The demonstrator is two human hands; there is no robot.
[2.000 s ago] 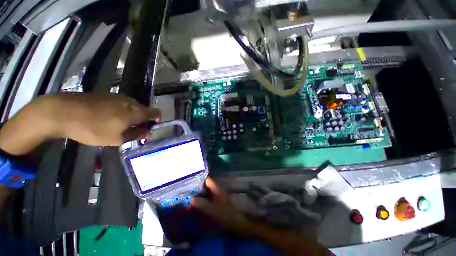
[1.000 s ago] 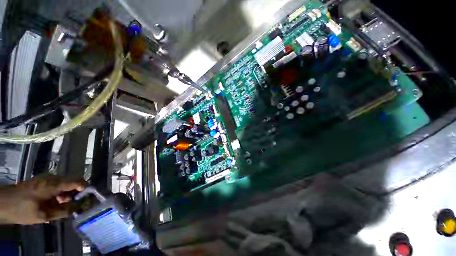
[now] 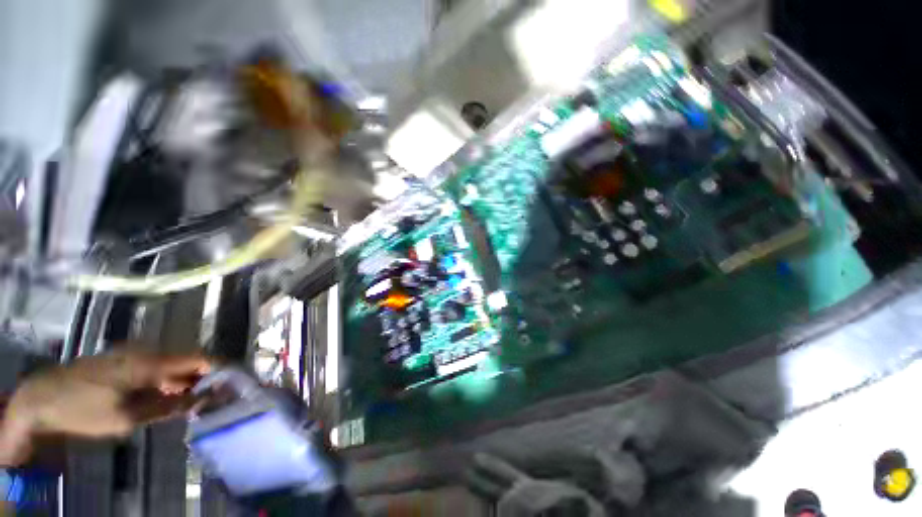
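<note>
The teach pendant point(image 3: 263, 459) is at the lower left, blurred, its screen lit white-blue and its lower part cut off by the bottom edge. My left hand point(image 3: 111, 399) grips its upper left corner by the handle, with the fingertips blurred. A dim brownish patch at the bottom edge may be part of my right hand; its fingers cannot be made out. The green circuit board point(image 3: 516, 227) lies tilted across the middle, with round capacitors and an orange part. The blurred dispensing head point(image 3: 293, 111), with a yellowish hose point(image 3: 217, 273), is at the upper left.
A crumpled grey cloth point(image 3: 607, 454) lies in front of the board. A red button point(image 3: 803, 503) and a yellow button point(image 3: 895, 477) sit on the white panel at the lower right. Metal rails point(image 3: 849, 121) run beside the board. A blue band shows at my left wrist.
The view has swung and turned since the first frame. The dispensing head now shows left of the board, and my right hand, earlier clear at the pendant, is no longer distinct.
</note>
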